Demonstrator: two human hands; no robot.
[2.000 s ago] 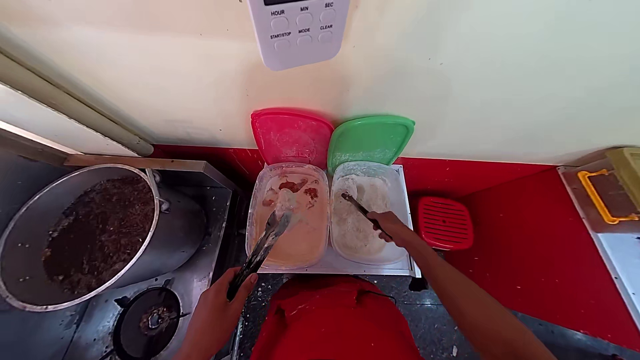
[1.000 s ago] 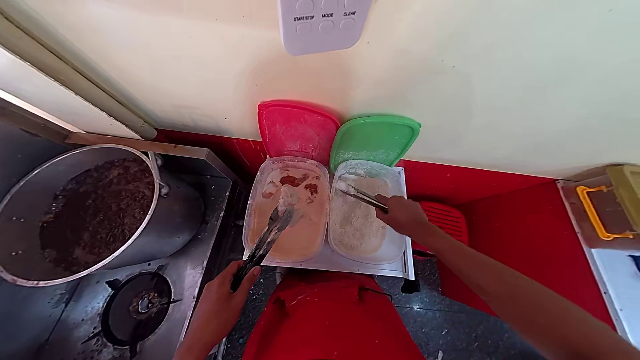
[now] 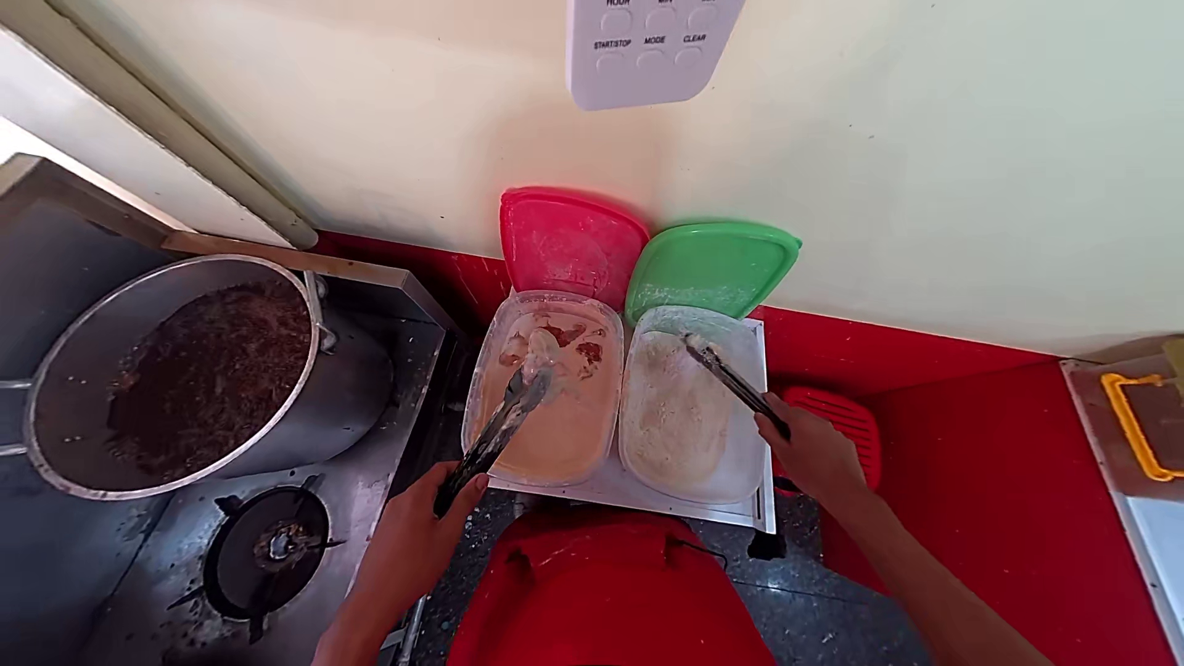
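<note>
My left hand (image 3: pixel 435 518) grips black-handled tongs (image 3: pixel 490 435), whose tips hold a pale, batter-coated piece (image 3: pixel 541 351) at the surface of a clear plastic tub of orange-tan batter (image 3: pixel 555 430). Reddish pieces (image 3: pixel 587 351) show at that tub's far end. Beside it on the right, a second clear tub holds pale flour (image 3: pixel 675 416). My right hand (image 3: pixel 814 444) holds another pair of dark tongs (image 3: pixel 735 379), their floury tips over the far part of the flour. Whether those tips touch the flour I cannot tell.
A large metal pot (image 3: pixel 342 398) of dark, bubbling liquid stands on the stove at left, behind a gas burner (image 3: pixel 277 548). Red (image 3: pixel 573 242) and green (image 3: pixel 717 268) lids lean against the wall, below a white timer (image 3: pixel 647 55). A red slotted basket (image 3: pixel 837 421) sits at right.
The right tongs have swung from pointing down over the middle of the flour tub to its far part. The left tongs stay at the batter tub, with the pale piece now clearer at their tips.
</note>
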